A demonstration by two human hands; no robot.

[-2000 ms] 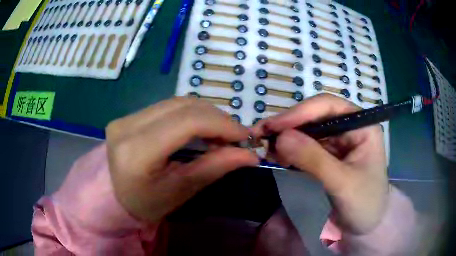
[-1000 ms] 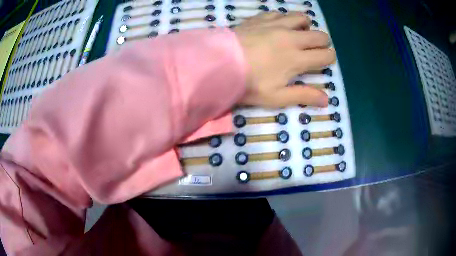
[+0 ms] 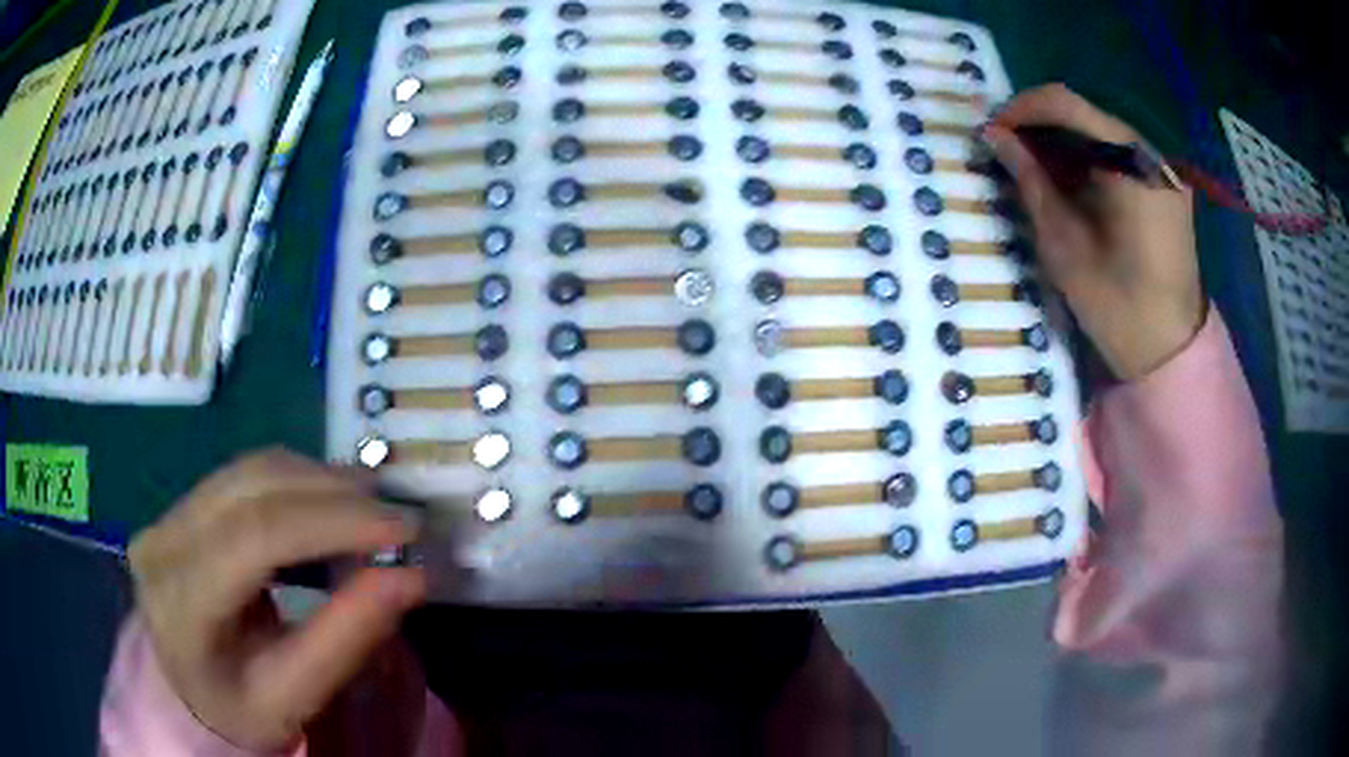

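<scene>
A white foam tray [image 3: 621, 550] lies in front of me, with columns of tan dumbbell-shaped slots and small dark or silvery round speaker units at most slot ends. My left hand [image 3: 281, 584] is at the tray's near left corner, thumb and forefinger slightly apart. Its fingertips are blurred over the end of a slot, so I cannot tell if they hold a unit. My right hand [image 3: 1110, 237] holds a dark test pen [image 3: 1087, 153] at the tray's upper right edge, fingertips over the rightmost column. The pen's tip is hidden.
A second foam tray [image 3: 104, 382] lies at left, with a pale pen [image 3: 264, 222] beside it. A green sign [image 3: 48, 481] is at the lower left and yellow paper [image 3: 37, 126] at the upper left. A red wire [image 3: 1258, 215] runs right, near a perforated white tray [image 3: 1309, 326].
The hand and pink sleeve that covered the tray are off it. My left hand is now at the near left corner. My right hand with the pen shows at the right. The view has shifted.
</scene>
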